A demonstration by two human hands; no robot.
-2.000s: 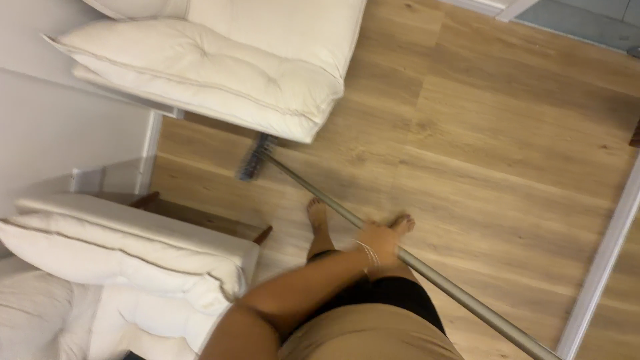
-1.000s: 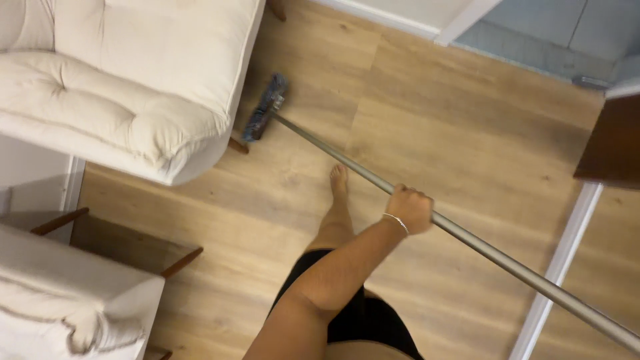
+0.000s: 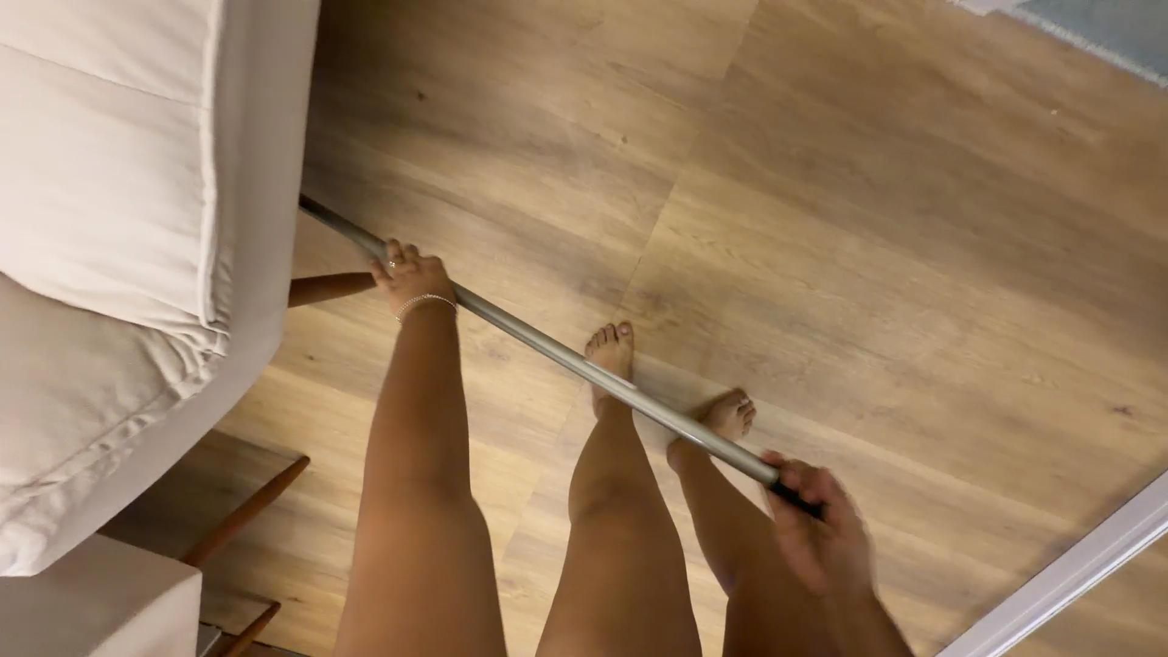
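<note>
A long metal pole (image 3: 566, 354) runs diagonally over the wooden floor, and its far end disappears beneath the cream sofa (image 3: 260, 182). My left hand (image 3: 415, 274), with a ring and a beaded bracelet, grips the pole near the sofa's edge. At the lower right, my right hand (image 3: 817, 520) is closed around the black end of the handle, slightly blurred. The pole's head is hidden under the sofa. Between my hands the pole passes above my bare feet (image 3: 613, 351).
A wooden sofa leg (image 3: 333, 287) stands close to my left hand. Another cream upholstered seat (image 3: 119, 598) with wooden legs is at the lower left. A white floor track (image 3: 1058, 570) crosses the lower right, and a blue-grey surface (image 3: 1104, 32) shows at the top right.
The pole's dark head, on the floor beside the sofa one second ago, has moved under the sofa. My left hand has moved toward the sofa, and my right hand has come into view on the handle.
</note>
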